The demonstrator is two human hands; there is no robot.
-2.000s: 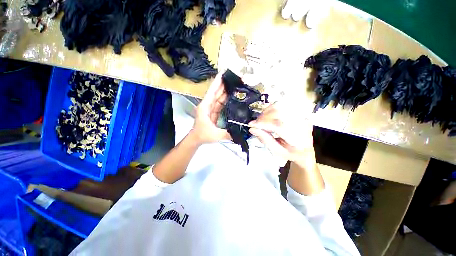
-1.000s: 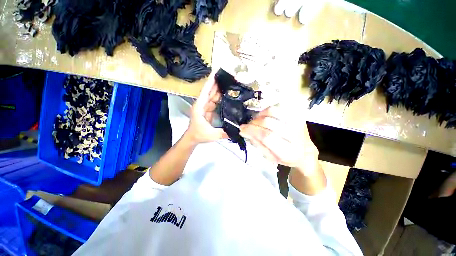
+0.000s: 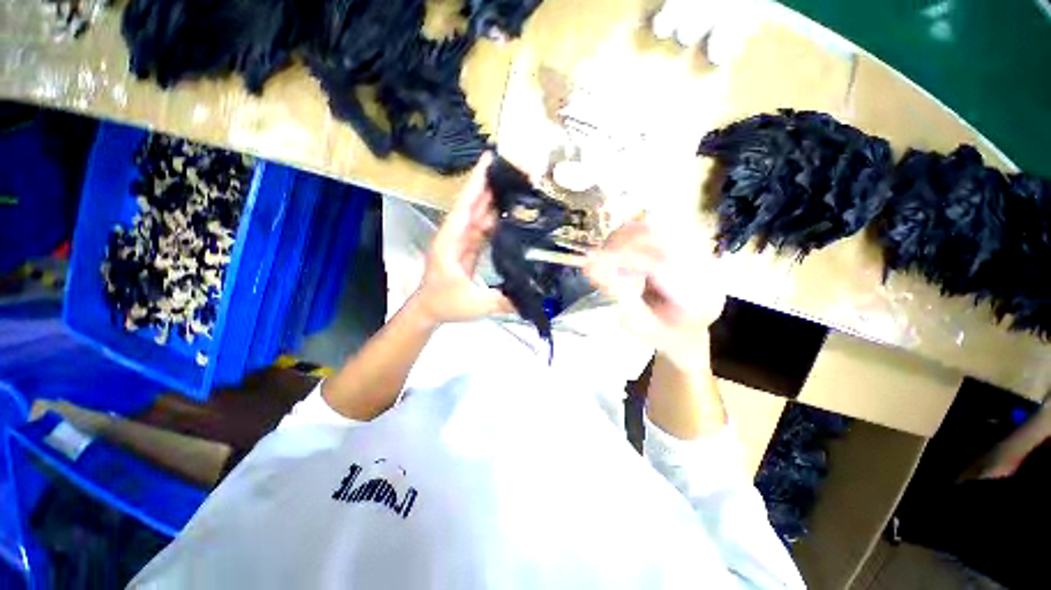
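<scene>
My left hand (image 3: 455,267) holds a black moulded part (image 3: 519,236) by its left side, above the bench's near edge. The part has jagged pointed ends, one pointing down, and an opening with a tan patch in it. My right hand (image 3: 640,277) holds a thin pale stick (image 3: 558,256) between its fingertips, with the stick's tip against the black part. Whether the tip is inside an opening I cannot tell. A small round white dish (image 3: 573,173) sits on the bench just beyond the part, blurred by glare.
Black pieces lie heaped at left (image 3: 392,69) and in a row at right (image 3: 795,179). White bottles (image 3: 688,25) stand at the back. Below are a blue crate (image 3: 213,334) of black-and-tan parts and a carton (image 3: 893,386) with black pieces. An arm shows at far right.
My right hand's fingers, spread against the part a second ago, are now drawn together around the stick and slightly away from the part. The view has shifted a little.
</scene>
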